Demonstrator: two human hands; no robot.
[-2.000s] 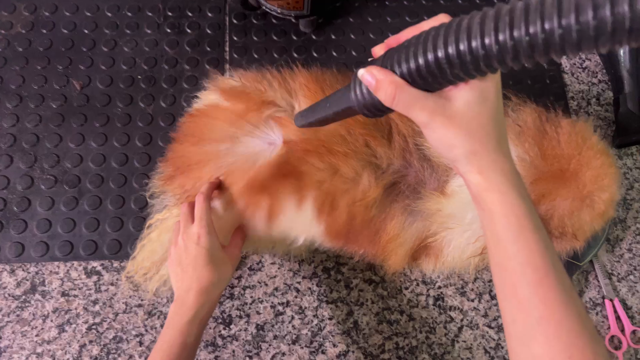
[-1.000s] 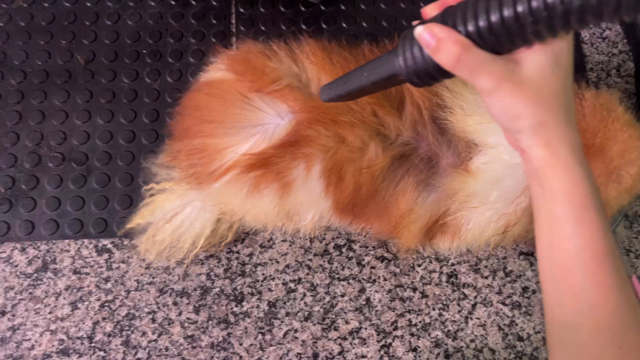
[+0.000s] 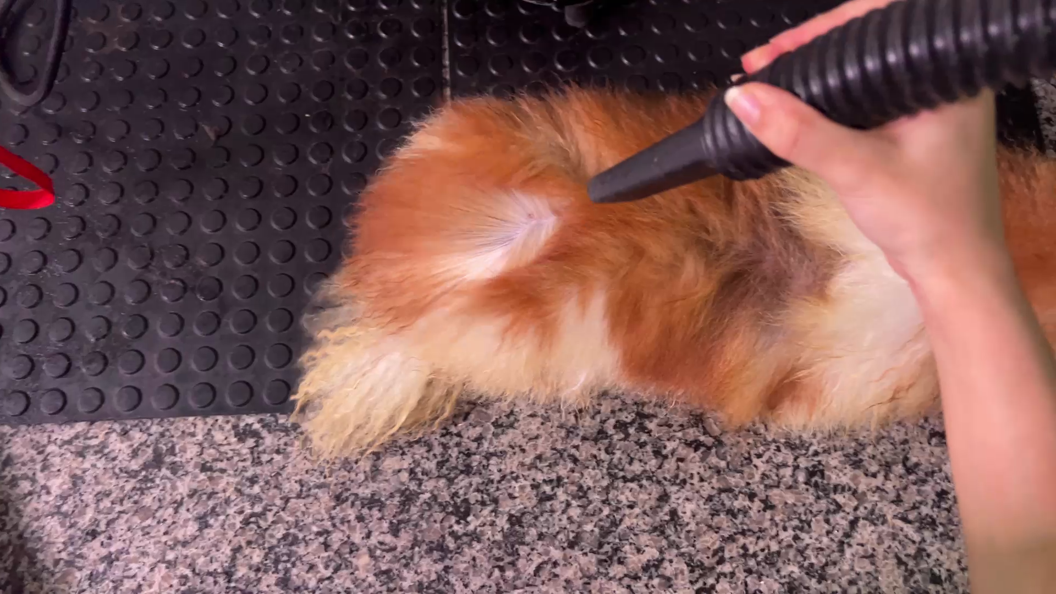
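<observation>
An orange and cream long-haired animal (image 3: 660, 313), apparently a dog, lies across the middle of the head view. From the upper right, my right hand (image 3: 874, 157) grips a ribbed black dryer hose (image 3: 916, 62). Its tapered black nozzle (image 3: 660, 165) points left and down over the coat. Just left of the tip the fur is parted around a pale patch (image 3: 524, 227). Wavy cream fur (image 3: 371, 388) spreads at the animal's lower left end. Its far right part is cut off by the frame and partly hidden behind my forearm. My left hand is out of view.
Beneath the animal lies a black rubber mat (image 3: 206, 289) with raised round studs, bordered by a speckled granite surface (image 3: 495, 511) in front. A red strap (image 3: 29, 181) and a dark cable-like loop (image 3: 37, 58) enter at the left edge.
My left hand, which touched the animal's lower left part two seconds ago, has left the view. My right hand still holds the hose over the coat. The view has shifted somewhat.
</observation>
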